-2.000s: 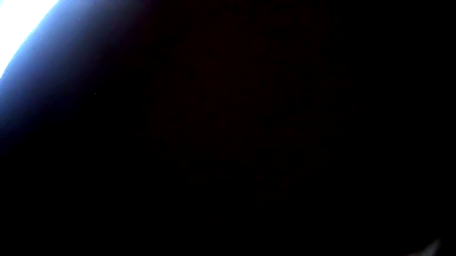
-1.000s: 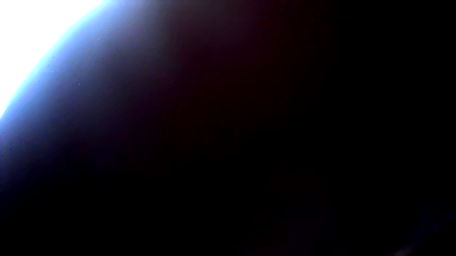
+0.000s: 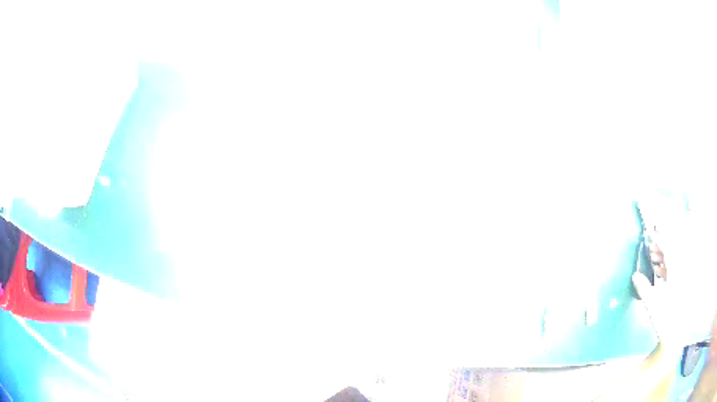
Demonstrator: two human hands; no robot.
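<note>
The view is heavily overexposed and its middle is plain white, so no worked thing can be made out. A pale blue-green bench top (image 3: 126, 235) shows at the left, with a curved near edge. At the right edge, a washed-out pale shape (image 3: 664, 314) with a finger-like tip and a yellowish lower part may be my right hand and arm; its fingers and anything in them cannot be made out. My left hand cannot be seen.
A red frame-like object (image 3: 53, 312) with openings stands below the bench edge at the lower left, beside blue surfaces. Small dark reddish-brown items (image 3: 657, 261) lie at the right. A small dark shape (image 3: 347, 395) shows at the bottom edge.
The view was almost black, with a bright area at the upper left. Now it is almost white, and parts of the bench and a red object show.
</note>
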